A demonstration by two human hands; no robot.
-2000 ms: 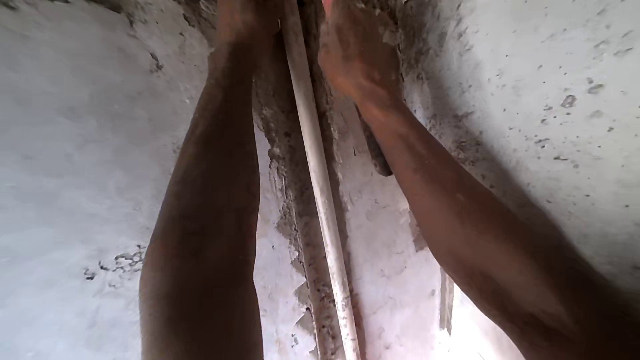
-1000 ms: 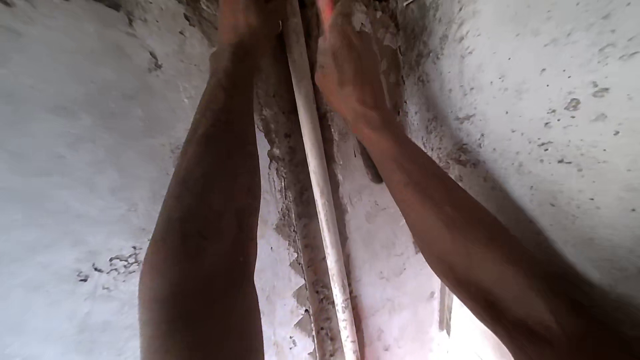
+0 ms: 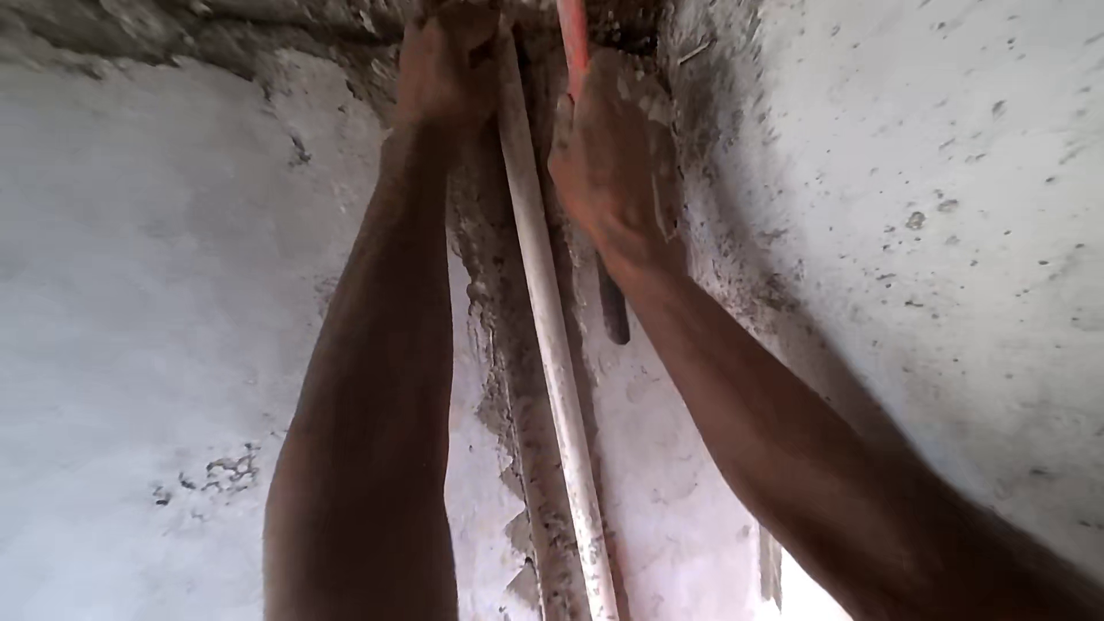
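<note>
A white conduit pipe point(image 3: 549, 319) runs down a rough groove point(image 3: 509, 345) chased in the plastered wall. At its upper end my left hand point(image 3: 448, 73) is raised beside the pipe; its fingers are dark and partly hidden, so I cannot tell whether it grips the pipe. My right hand point(image 3: 608, 155), to the right of the pipe, is closed around the handle of a tool point(image 3: 573, 43). The handle is red above the fist, and its dark lower end comes out below, beside the wrist. The head of the tool is out of view.
Plastered wall point(image 3: 172, 259) lies to the left, and a pitted wall point(image 3: 931, 216) meets it at a corner on the right. Broken, rough masonry point(image 3: 241, 34) crosses the top. Jagged plaster edges line the groove. A bright patch point(image 3: 802, 591) shows at the lower right.
The view has tilted slightly upward, showing more of the rough masonry at the top. Both hands stay near the pipe's upper part, and my right hand keeps hold of the red-handled tool.
</note>
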